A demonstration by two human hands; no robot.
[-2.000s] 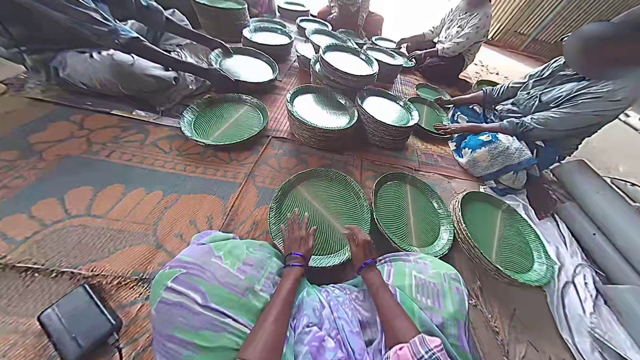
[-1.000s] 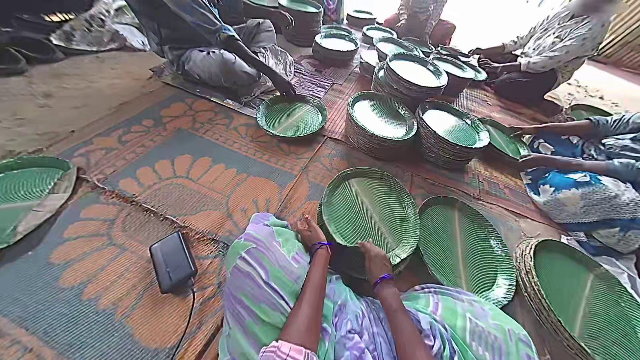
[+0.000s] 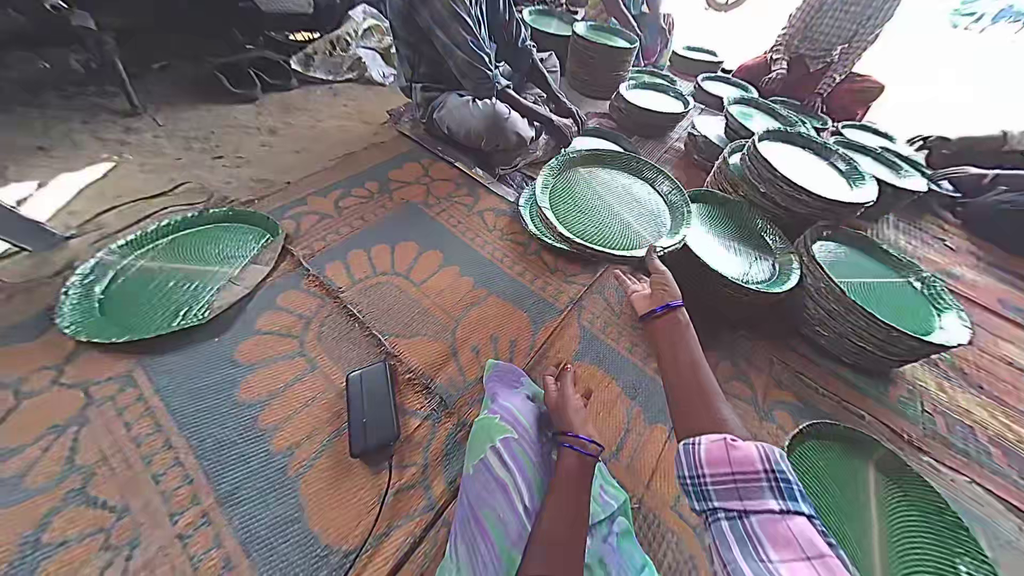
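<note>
My right hand (image 3: 652,290) reaches forward and touches the near rim of a green leaf-pattern plate (image 3: 612,202), thumb at the edge and the other fingers spread. That plate lies tilted over one or more similar plates, left of a stack of green plates (image 3: 740,244). Above my lap my left hand (image 3: 566,400) holds nothing, its fingers partly curled. Another green plate (image 3: 880,500) shows at the lower right, cut by the frame edge. On the far left a green plate (image 3: 172,276) lies at the edge of the mat.
A black power bank (image 3: 372,410) with a cable lies on the patterned mat (image 3: 472,320). Several plate stacks stand at the right, one of them a tall stack (image 3: 880,296). A person (image 3: 496,88) sits beyond the mat, hands near a plate; others sit farther back.
My right hand has moved forward from the plate by my lap to the plates beside the stacks. My left hand has come off the near plate. The view has swung left.
</note>
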